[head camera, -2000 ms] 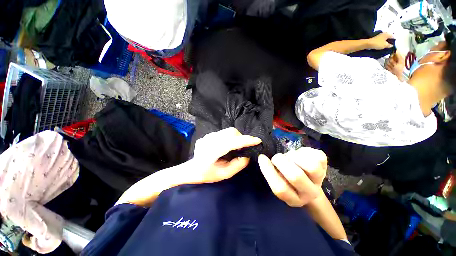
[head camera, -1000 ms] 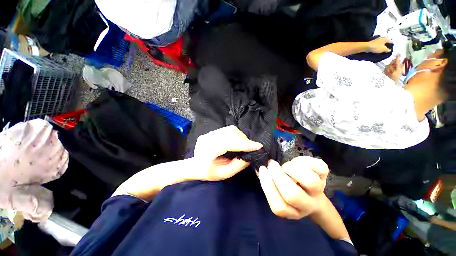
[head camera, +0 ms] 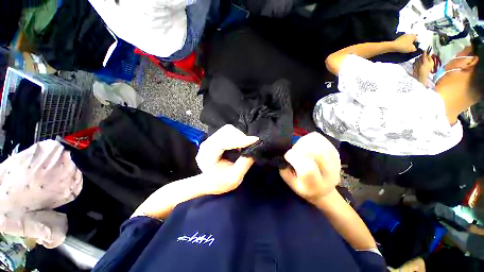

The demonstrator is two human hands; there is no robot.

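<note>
A black garment (head camera: 268,119) hangs bunched in front of my navy top, its loose part lying over a black cloth pile. My left hand (head camera: 225,159) pinches a thick fold of its edge between thumb and fingers. My right hand (head camera: 310,166) is curled on the same edge a little to the right, the cloth at its thumb and fingertips. A short stretch of dark edge runs between the hands. Whether a thread or small tool is in the right hand cannot be told.
A person in a white patterned top (head camera: 390,106) sits at the right by a white machine (head camera: 444,17). A grey basket (head camera: 58,109), a red basket (head camera: 183,68) and black cloth (head camera: 140,151) are at the left. A pink patterned sleeve (head camera: 40,183) shows lower left.
Both hands have moved up and a little apart with the garment edge. The right hand has turned and now holds the edge nearer its thumb. The bunched cloth has shifted up.
</note>
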